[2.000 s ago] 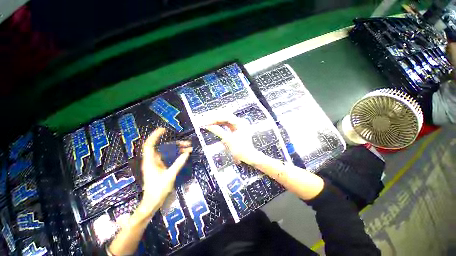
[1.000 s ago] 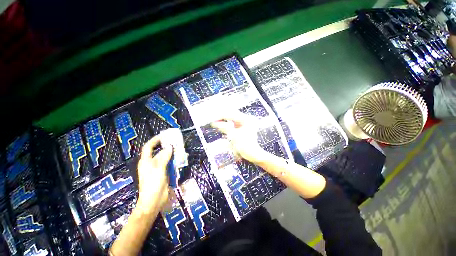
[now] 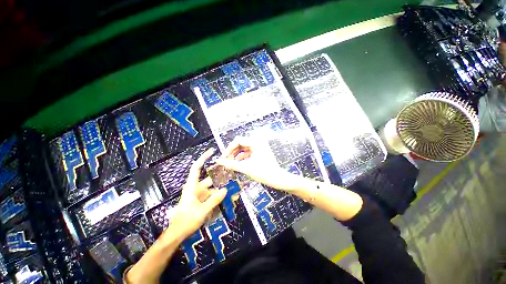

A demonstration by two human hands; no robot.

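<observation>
My left hand (image 3: 198, 202) is over the middle of the black tray (image 3: 183, 151), thumb and fingers around a flat part (image 3: 228, 197) with a grey-brown block end and blue tail. My right hand (image 3: 249, 162) is at the block end, thumb and forefinger pinched together; whether a small piece is between them is too small to tell. The glossy adhesive sheet (image 3: 238, 111) lies over the tray's right part, under my right hand. Other blue parts (image 3: 130, 138) sit in the tray pockets.
A second printed sheet (image 3: 339, 119) lies right of the tray. A desk fan (image 3: 437, 126) stands farther right, with a black bundle (image 3: 388, 183) below it. A neighbouring tray (image 3: 22, 241) is at left. Another person's sleeve shows beside black trays (image 3: 452, 50) at the upper right.
My left hand has turned the part so its block end faces my right hand. My right hand has moved down and left from the sheet to the part. The view has shifted slightly.
</observation>
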